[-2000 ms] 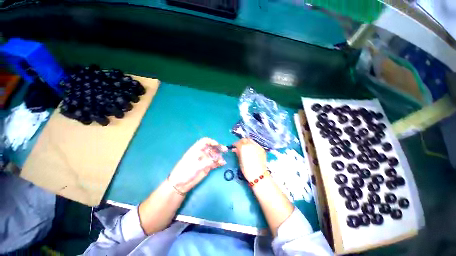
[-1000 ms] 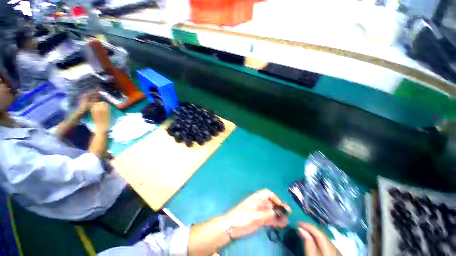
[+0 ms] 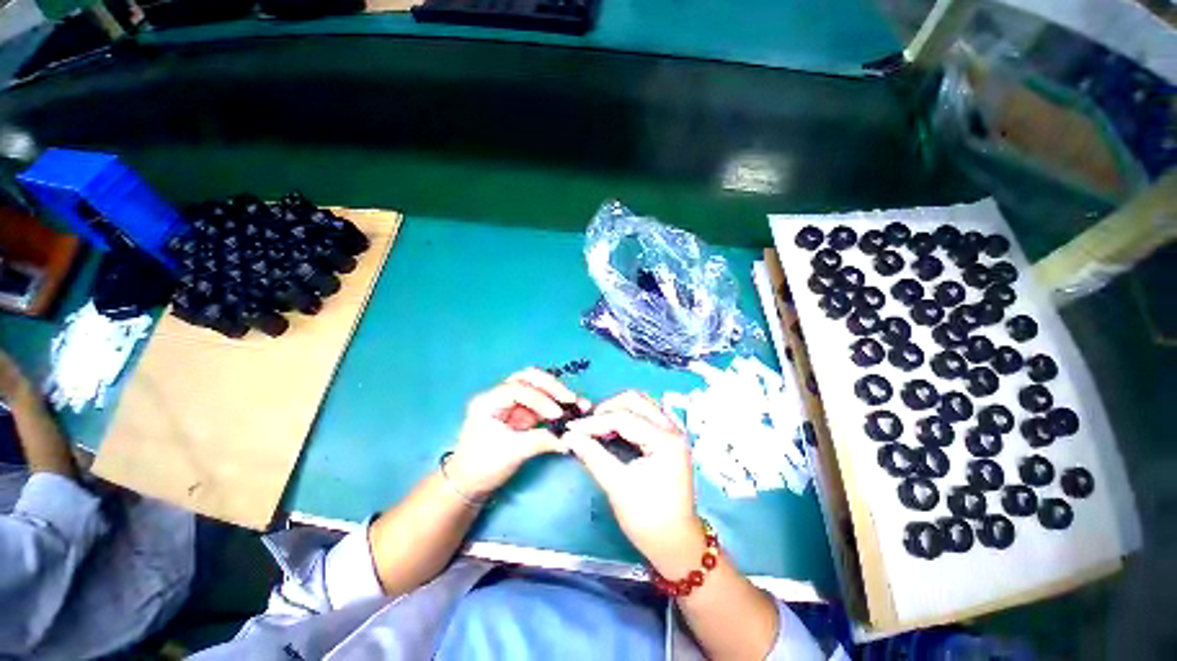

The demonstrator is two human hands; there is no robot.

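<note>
My bare left hand (image 3: 509, 426) and bare right hand (image 3: 635, 452) meet over the green bench. Their fingertips hold a small black part (image 3: 565, 418) between them, mostly covered by the fingers. Another black piece (image 3: 621, 447) shows at my right palm. A few tiny black pieces (image 3: 568, 368) lie on the bench just beyond my hands. A crumpled clear plastic bag (image 3: 669, 292) with black parts inside lies further back. White strips (image 3: 740, 426) are piled to the right of my right hand.
At right, black rings (image 3: 919, 394) lie spaced on a white sheet (image 3: 826, 222) over stacked cardboard. At left, tall black assemblies (image 3: 258, 265) stand on a brown board (image 3: 232, 420), beside a blue fixture (image 3: 103, 200) and white pieces (image 3: 97, 355). Another person's sleeve (image 3: 84, 555) is at lower left.
The view swung left, then back to the bench. My hands were apart and are now together at the black part. The tiny black pieces beyond my hands now show.
</note>
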